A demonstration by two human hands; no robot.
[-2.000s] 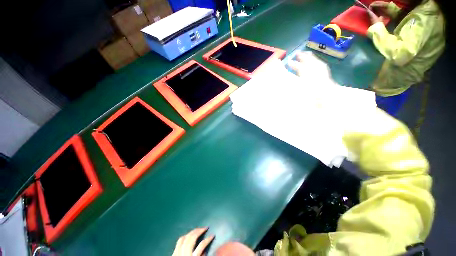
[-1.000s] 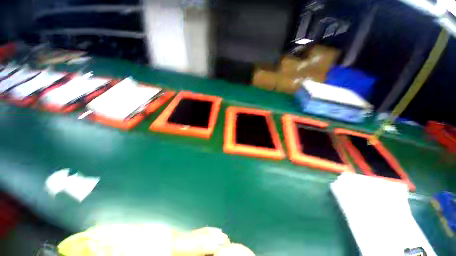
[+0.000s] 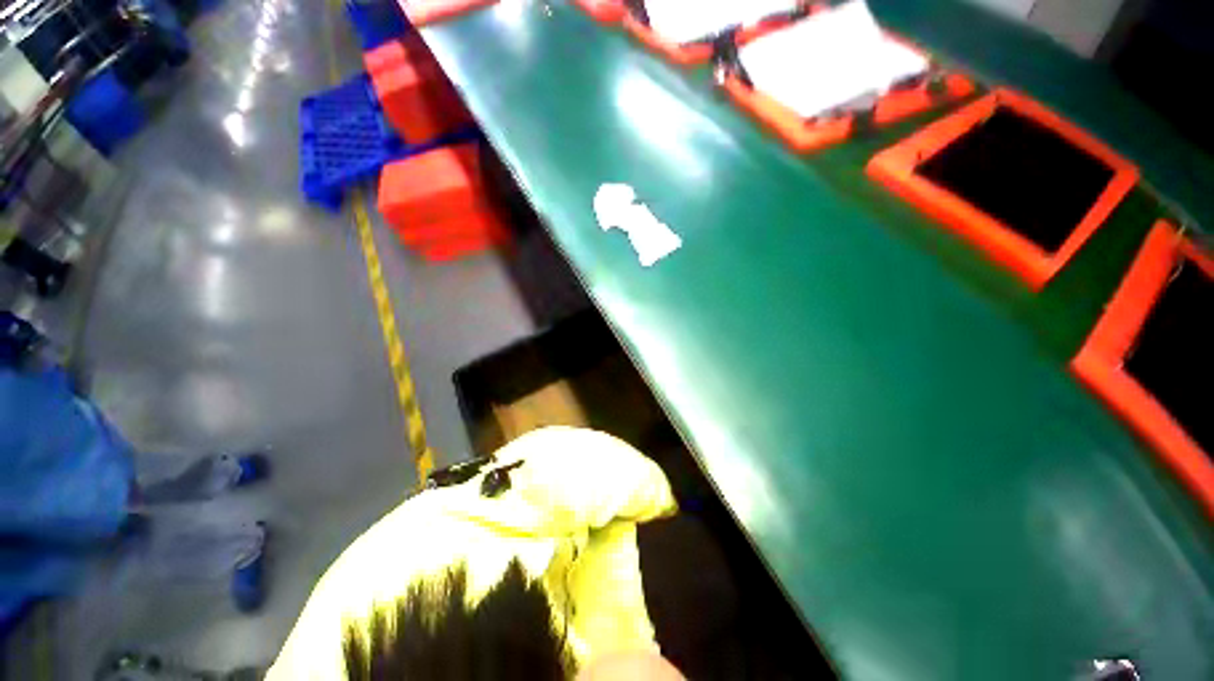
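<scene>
Neither of my hands can be made out. My yellow left sleeve [image 3: 533, 532] shows at the bottom; a blurred skin-coloured patch at the bottom edge is too unclear to name. A black display panel [image 3: 1018, 180] lies in an orange tray [image 3: 912, 182] at the upper right. Another black panel [image 3: 1185, 353] in an orange tray is cut off by the right edge. A white-covered clamped panel [image 3: 828, 60] with black clips on its sides rests on an orange tray at the top. A small white scrap [image 3: 639, 226] lies on the green bench top [image 3: 852, 346].
A dark box [image 3: 466, 386] with brown cardboard stands below the bench edge. Orange blocks [image 3: 443, 202] and a blue pallet [image 3: 340, 140] stand beside the bench. A yellow floor line [image 3: 386, 319] crosses the grey floor. A person in a blue smock [image 3: 60, 466] is at the left.
The view has swung left and down to the bench edge and floor. The white foam stack is out of the picture. My left sleeve shows larger; the blue smock has come into view.
</scene>
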